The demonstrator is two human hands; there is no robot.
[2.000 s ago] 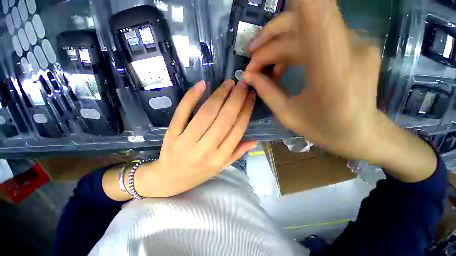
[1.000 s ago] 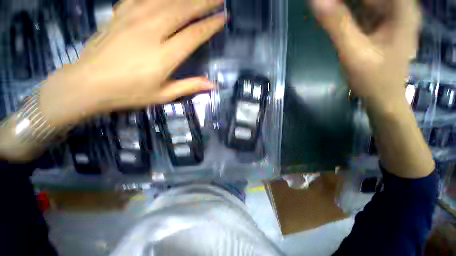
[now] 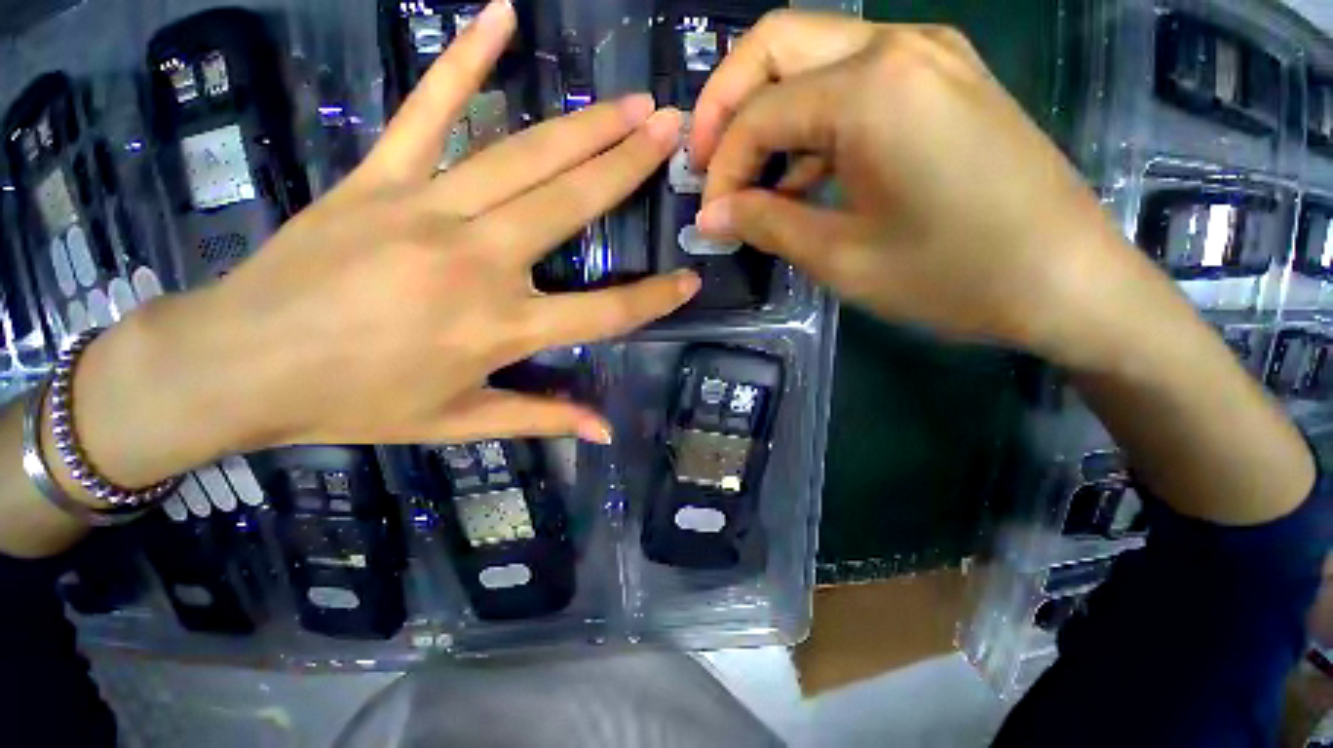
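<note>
My left hand [image 3: 395, 300] is spread flat over the clear blister tray [image 3: 797, 585], fingers apart. Its fingertips reach the right-end black housing [image 3: 731, 278] of the back row. My right hand [image 3: 706, 205] has thumb and index fingertips together at a whitish oval pad [image 3: 708, 237], against that housing's lower end. The front-row right housing [image 3: 712, 456] has a silvery rectangle and an oval pad [image 3: 699, 519] at its lower end. Other front-row housings also have ovals. A sheet of pale ovals [image 3: 215, 488] lies partly hidden under my left hand and wrist.
A neighbouring clear tray with black housings [image 3: 1210, 231] stands at the right, beyond a strip of green bench top [image 3: 914, 439]. A brown cardboard box [image 3: 885, 628] is below the bench edge. My right forearm crosses the neighbouring tray.
The view has shifted, showing the front row lower in the picture. My right hand has come left from above the green strip to the back-row right housing. My left hand remains spread over the tray.
</note>
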